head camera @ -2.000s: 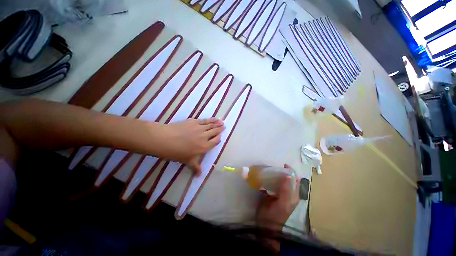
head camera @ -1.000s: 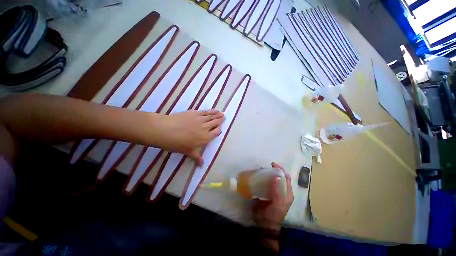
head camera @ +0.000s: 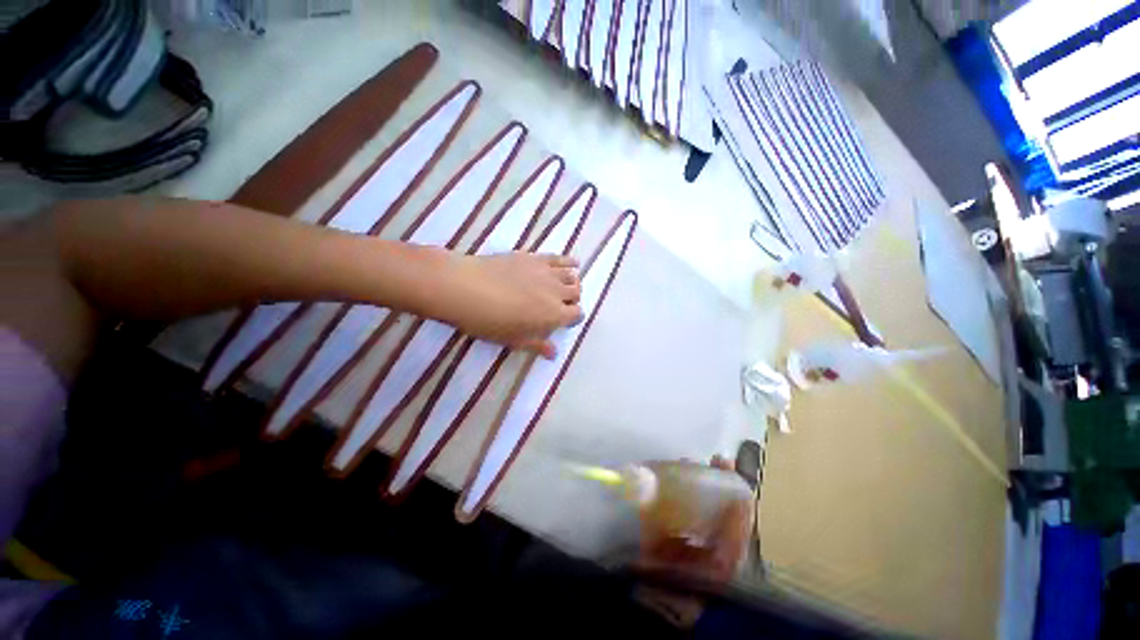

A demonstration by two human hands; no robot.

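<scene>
Several long leaf-shaped strap pieces (head camera: 531,394) with pale centres and dark red-brown rims lie fanned in a row. A plain brown piece (head camera: 338,131) lies at the far left end. My left hand (head camera: 519,298) lies flat, fingers spread, on the rightmost pieces, and my forearm covers the middle of the others. My right hand (head camera: 700,538), blurred, holds a glue bottle (head camera: 694,494) of amber liquid at the lower right. Its yellow nozzle points left, to the right of the last piece and apart from it.
Coiled strips (head camera: 113,113) lie at left. A second set of striped pieces (head camera: 813,156) and more rimmed pieces (head camera: 625,56) lie at the far side. Spare glue bottles (head camera: 831,366) and crumpled tissue (head camera: 765,390) lie on or beside a tan board (head camera: 875,500) at right.
The bottle in my right hand first moved left, its nozzle reaching the last piece, and is now back to the right, off it. My left hand stays on the pieces. The view has shifted slightly.
</scene>
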